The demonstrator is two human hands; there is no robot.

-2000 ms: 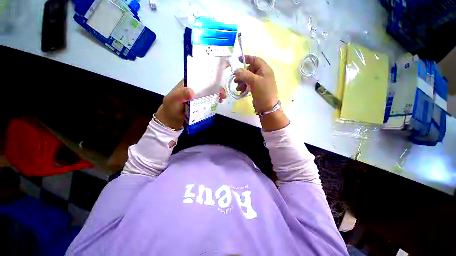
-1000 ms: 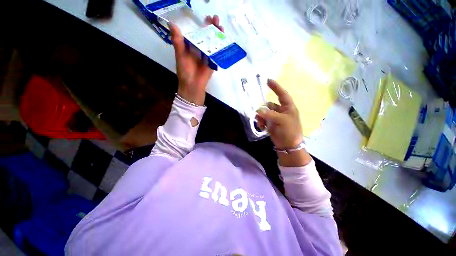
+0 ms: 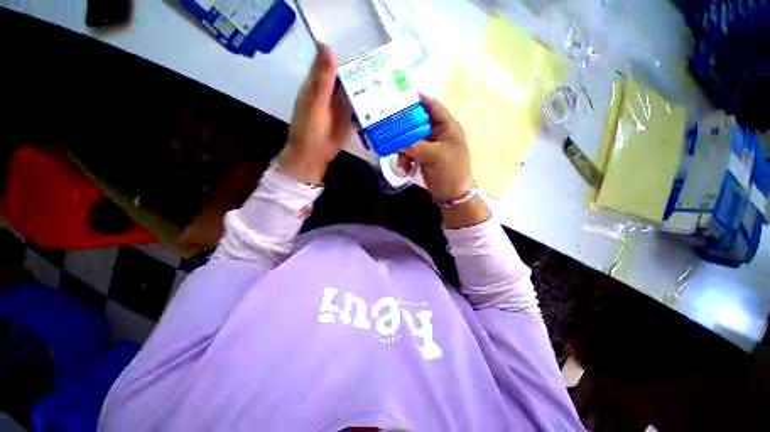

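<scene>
A blue-and-white retail carton [image 3: 376, 88] is held up over the table's front edge, its blue end towards me and its white windowed part away from me. My left hand [image 3: 319, 118] grips the carton along its left side. My right hand [image 3: 442, 153] is at the carton's blue end and holds a coiled white USB charging cable [image 3: 397, 171] just below it. The cable's plugs are hidden behind the carton and fingers.
Flattened cartons [image 3: 241, 24] and a black smartphone [image 3: 109, 12] lie at the back left. Yellow sheets [image 3: 498, 101], a loose cable coil [image 3: 561, 105], a cutter knife [image 3: 582, 161], a packet of yellow sheets [image 3: 646, 152] and bundled cartons [image 3: 718, 186] lie to the right. A red stool [image 3: 63, 202] stands lower left.
The carton has come from the back left towards my right hand. My right hand has moved up and left with the coil, and now meets the carton's blue end.
</scene>
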